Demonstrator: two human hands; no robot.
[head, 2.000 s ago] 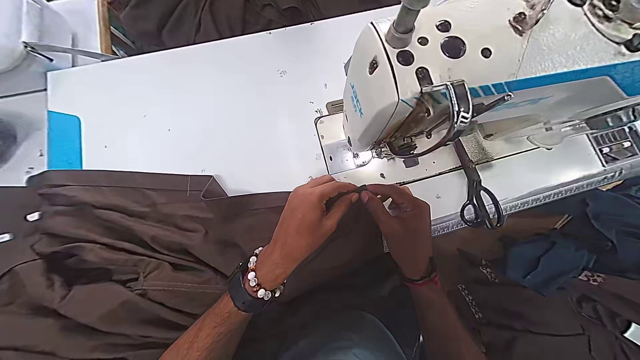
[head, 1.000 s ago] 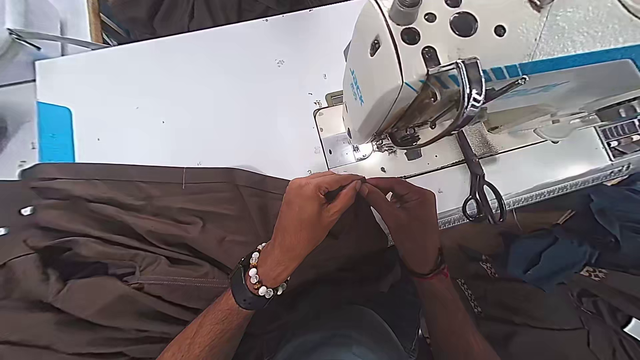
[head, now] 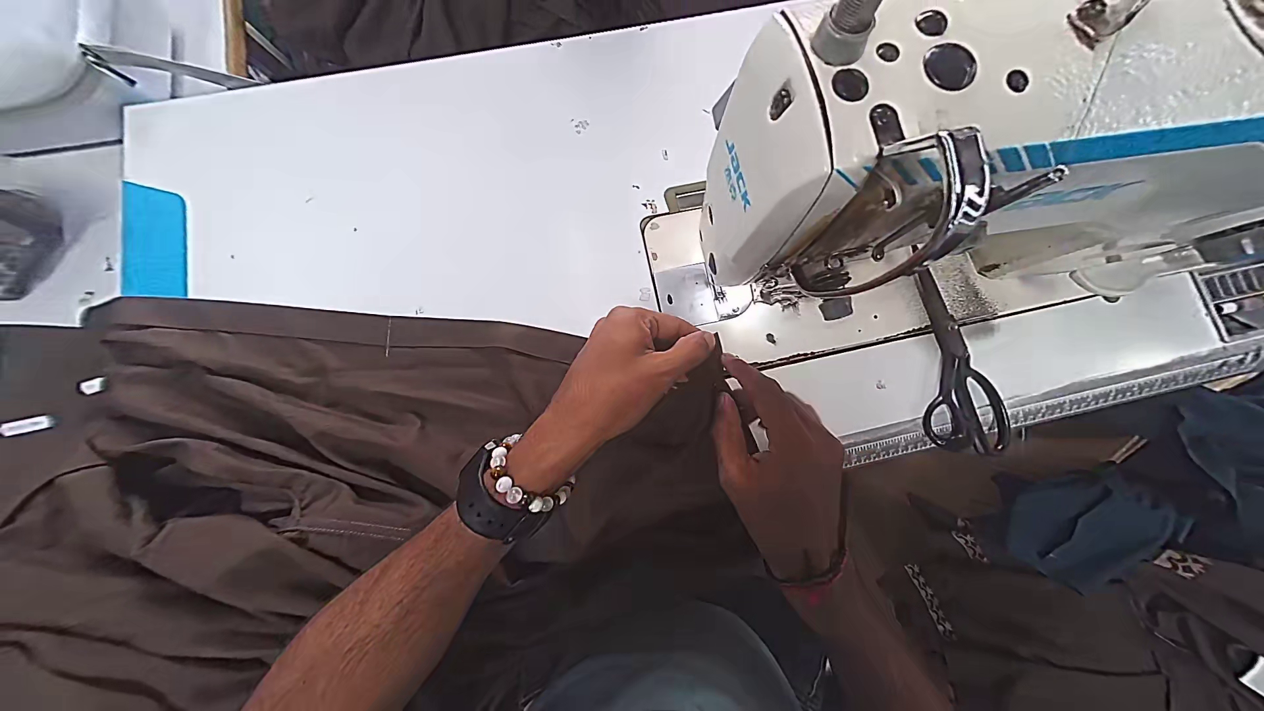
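Note:
Brown fabric (head: 296, 395) with a folded band along its upper edge lies over the table's front and my lap. My left hand (head: 627, 370) pinches its right end between thumb and fingers. Close beside it, my right hand (head: 785, 444) has thumb and index finger at the same fabric edge; whether they grip it is hard to tell. Both hands are just in front of the needle area of a white Jack sewing machine (head: 770, 148). The presser foot (head: 780, 291) stands just behind and right of my fingertips, and the fabric edge is not under it.
Black-handled scissors (head: 963, 395) lie on the machine bed to the right, over the table's front edge with a measuring scale (head: 1116, 395). Dark and blue cloth pieces (head: 1096, 528) lie at the lower right. The white tabletop (head: 415, 197) extends left. More dark cloth (head: 444, 25) is behind it.
The fingers of my right hand have spread and shifted slightly down from the fabric edge, where both hands' fingertips met before. My left hand keeps its pinch.

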